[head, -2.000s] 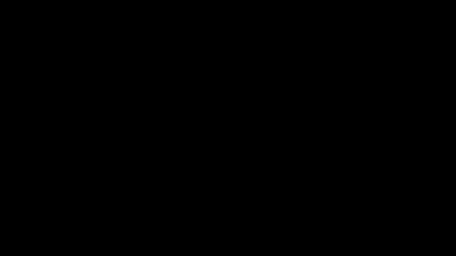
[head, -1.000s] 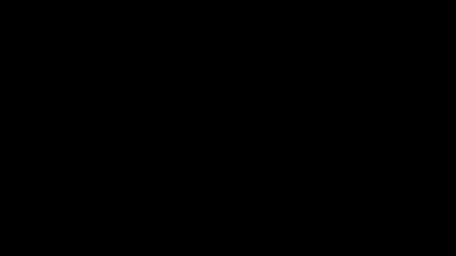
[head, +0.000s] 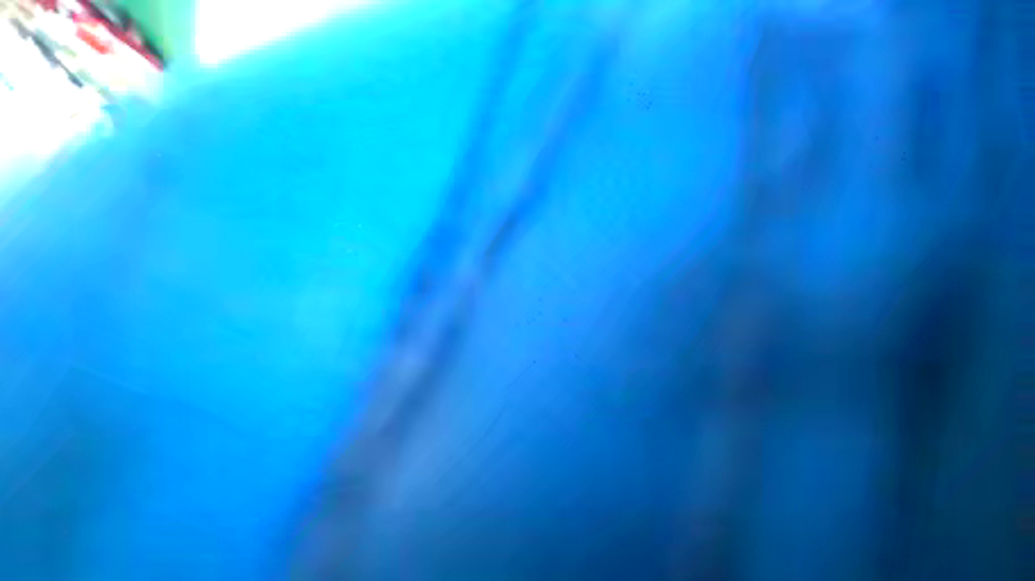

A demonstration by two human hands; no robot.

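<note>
Blurred bright blue cloth [head: 284, 261], which looks like a work smock, fills almost the whole head view. A darker fold or edge runs slantwise from the top middle down to the lower left. The right side of the cloth is darker, with dim upright folds. Neither my left hand nor my right hand is in view. No held object can be made out.
At the top left corner, past the cloth's edge, there is a blurred, overexposed patch with red and dark pieces [head: 97, 40] on white. A green area [head: 165, 23] lies beside it. The details are too blurred to tell.
The two earlier frames are fully black. Now the blue cloth and the bright corner at the top left show.
</note>
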